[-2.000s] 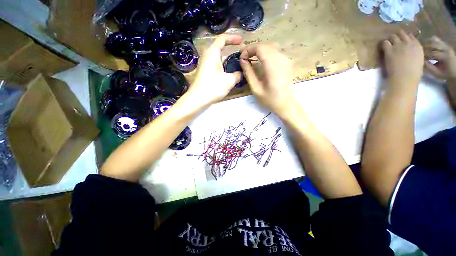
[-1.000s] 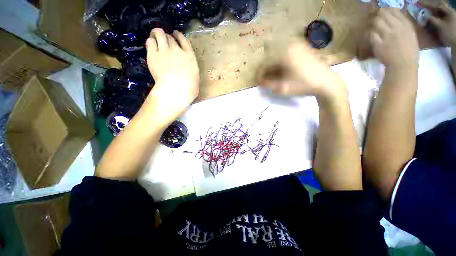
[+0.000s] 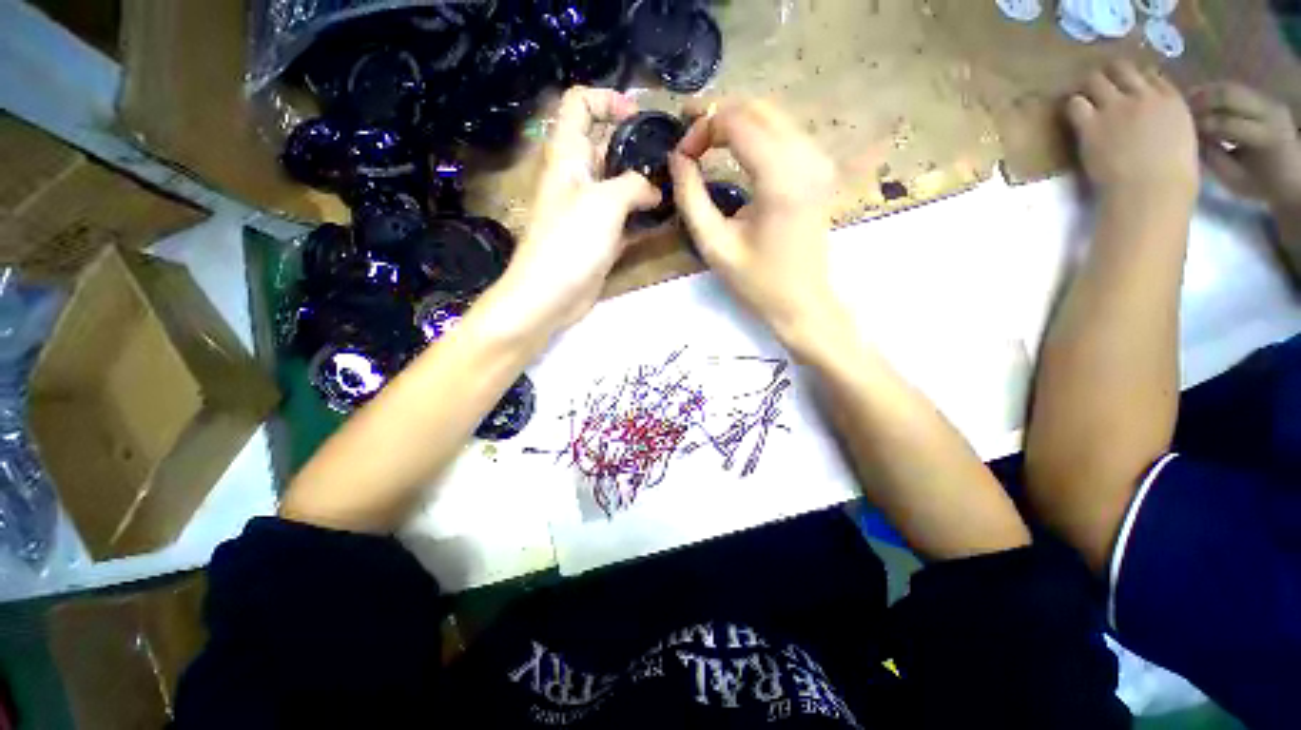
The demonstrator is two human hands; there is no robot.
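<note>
My left hand (image 3: pixel 578 214) holds a round black housing (image 3: pixel 645 148) upright by its rim above the brown board. My right hand (image 3: pixel 749 186) has its thumb and finger pinched together at the right edge of this housing. A wire between these fingertips cannot be made out. Another black piece (image 3: pixel 726 198) shows partly behind my right hand; whether it is held or lies on the board is unclear. A tangled pile of red and dark lead wires (image 3: pixel 628 435) lies on the white sheet (image 3: pixel 927 300) below my hands.
A heap of glossy black housings (image 3: pixel 385 171) lies at upper left, partly under clear film. An open brown carton (image 3: pixel 150 399) stands at left. At right, another person's hands (image 3: pixel 1141 143) are near small white discs (image 3: pixel 1096 14). A small dark block (image 3: pixel 893 190) lies on the brown board (image 3: pixel 870 86).
My left hand has come from the heap and now holds a housing. My right hand has moved left to meet it. The single housing at upper right one second ago is gone from there.
</note>
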